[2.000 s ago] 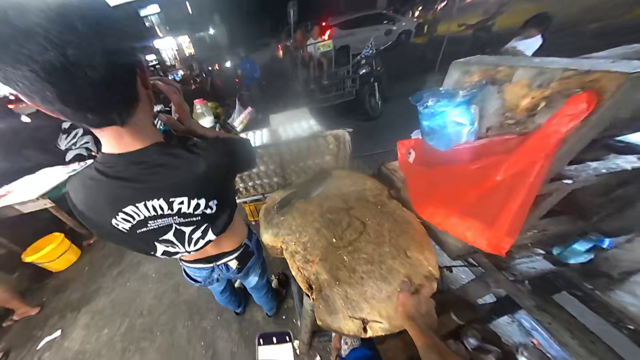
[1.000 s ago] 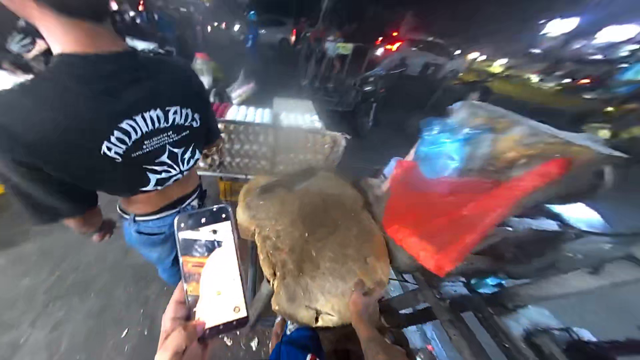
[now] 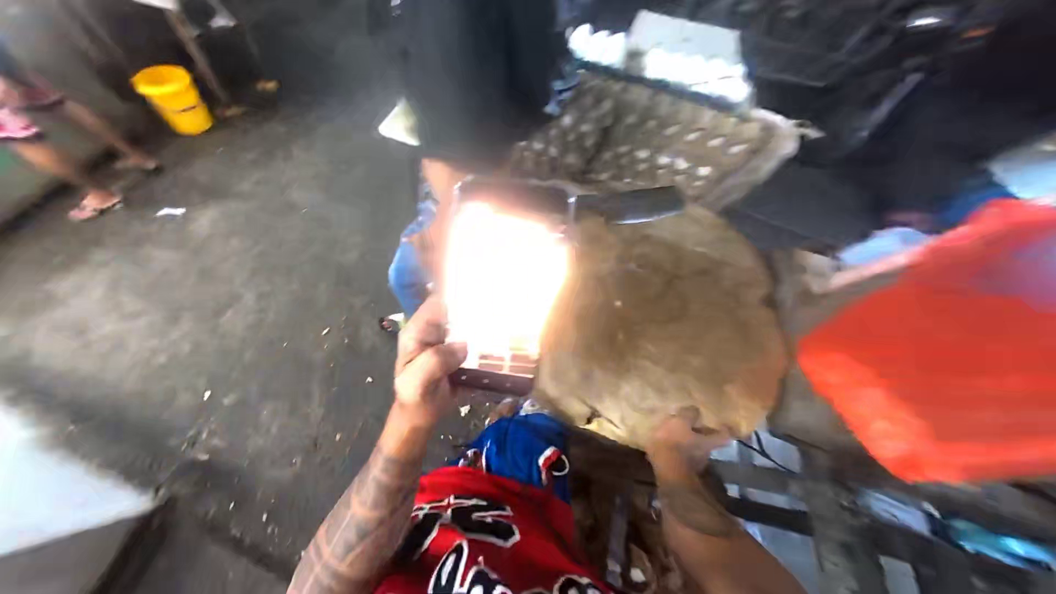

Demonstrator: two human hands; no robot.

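Note:
My left hand (image 3: pixel 425 363) holds a smartphone (image 3: pixel 507 289) upright by its lower left side; its screen glares bright white. On the near edge of a thick round wooden chopping block (image 3: pixel 660 322) rests my right hand (image 3: pixel 683 437), fingers partly bent over the rim; nothing can be seen held in it. A dark, wide blade, seemingly a cleaver (image 3: pixel 631 205), lies at the block's far edge, partly behind the phone. Blur softens the details of both hands.
Beyond the block are egg trays (image 3: pixel 643 136) with eggs. A red plastic bag (image 3: pixel 940 346) lies to the right. A person in dark clothing (image 3: pixel 478 74) stands ahead, partly behind the phone. A yellow bucket (image 3: pixel 175 99) and another person's legs (image 3: pixel 74 157) are at the far left.
The view has tilted strongly down. The phone, low in the frame two seconds ago, came up in my left hand and now hides part of the block. My right hand has stayed at the block's near edge.

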